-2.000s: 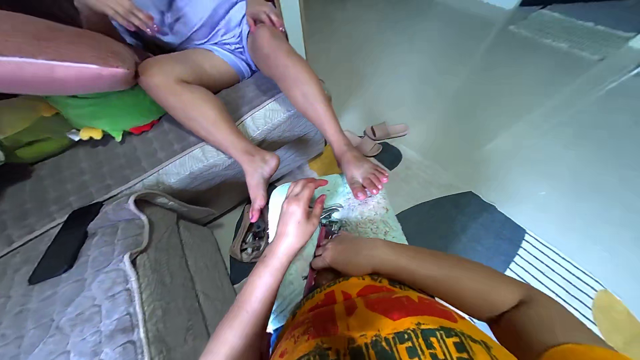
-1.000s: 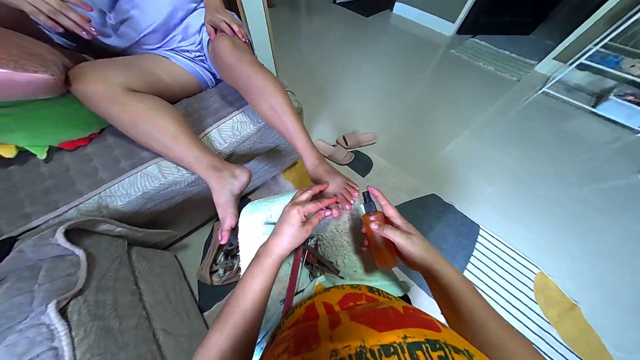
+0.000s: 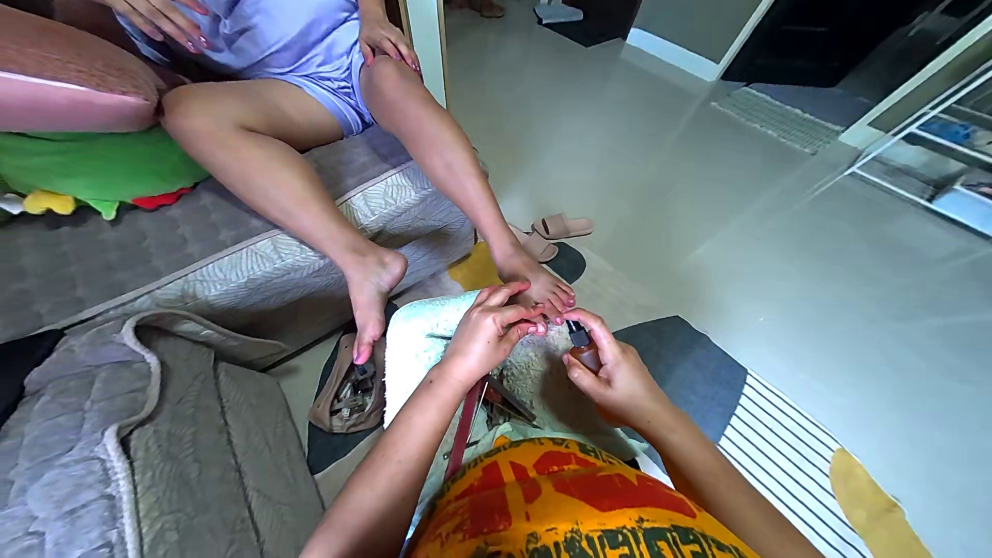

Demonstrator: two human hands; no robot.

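Note:
My right hand [image 3: 616,372] grips an amber spray bottle [image 3: 587,355] with a black top, its forefinger on the top, close to the toes of a seated person's foot [image 3: 542,287]. Beside that foot, my left hand [image 3: 496,329] has its fingers spread and bent near the toes; it holds nothing that I can see. A light towel [image 3: 411,333] lies under my hands. On it are a long red strip-like tool [image 3: 465,426], probably a nail file, and dark metal tools [image 3: 511,401]. The person's other foot [image 3: 372,291] hangs over a tan pouch [image 3: 349,403] of small items.
The person sits on a grey mattress [image 3: 256,252] with a pink pillow [image 3: 77,93] and a green cushion [image 3: 101,167]. A grey quilted pad [image 3: 194,449] is at the lower left. Tan slippers [image 3: 562,226] stand beyond the foot on a patterned rug [image 3: 682,372]. A white rack [image 3: 922,201] is at right.
Two seconds ago my right hand was low by the tools with no bottle visible; one second ago it held the bottle upright. The bottle's top is now nearer the toes, and the view has shifted.

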